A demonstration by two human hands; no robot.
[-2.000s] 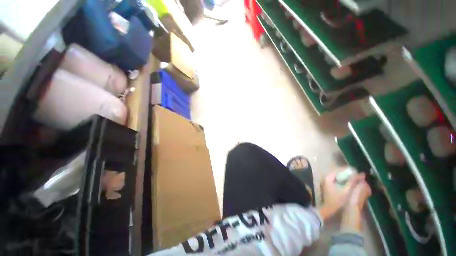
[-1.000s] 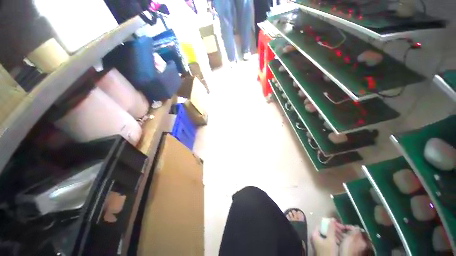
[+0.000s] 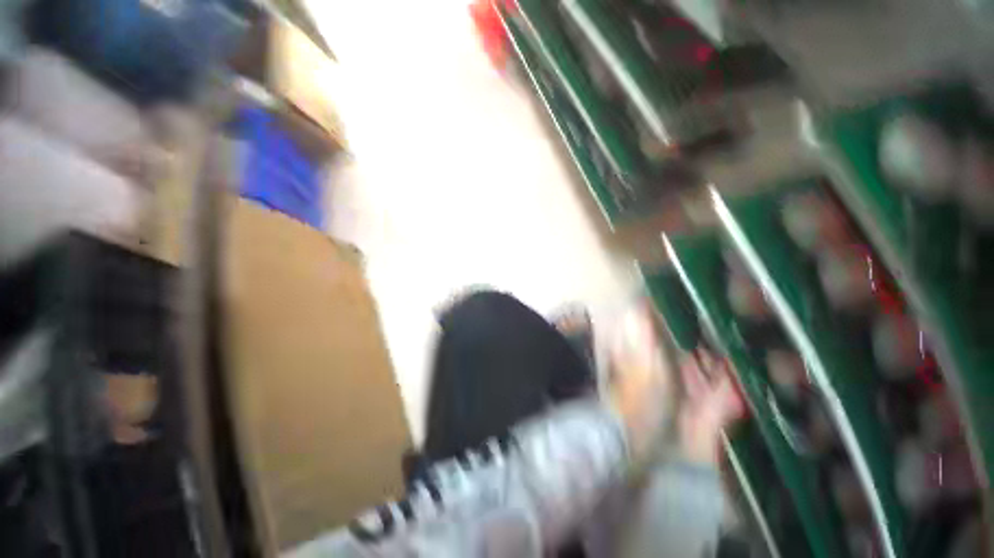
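The view is strongly blurred. My left hand [image 3: 638,354] is beside the lower green shelves, right of my dark-clothed knee. My right hand [image 3: 708,403] is just to its right, at the edge of the green rack [image 3: 768,316]. I cannot tell whether either hand holds anything. Pale rounded units [image 3: 839,267] sit on the green shelves, with red lights among them.
A large brown carton [image 3: 311,371] stands left of my knee, with a blue bin [image 3: 275,169] beyond it. A black crate [image 3: 120,327] is at the far left. Another tiered rack [image 3: 589,109] and something red [image 3: 491,33] line the aisle's right side.
The view has tipped down and shifted, so my hands appear higher in the picture. They look farther apart, and the pale unit seen at my left hand earlier can no longer be made out.
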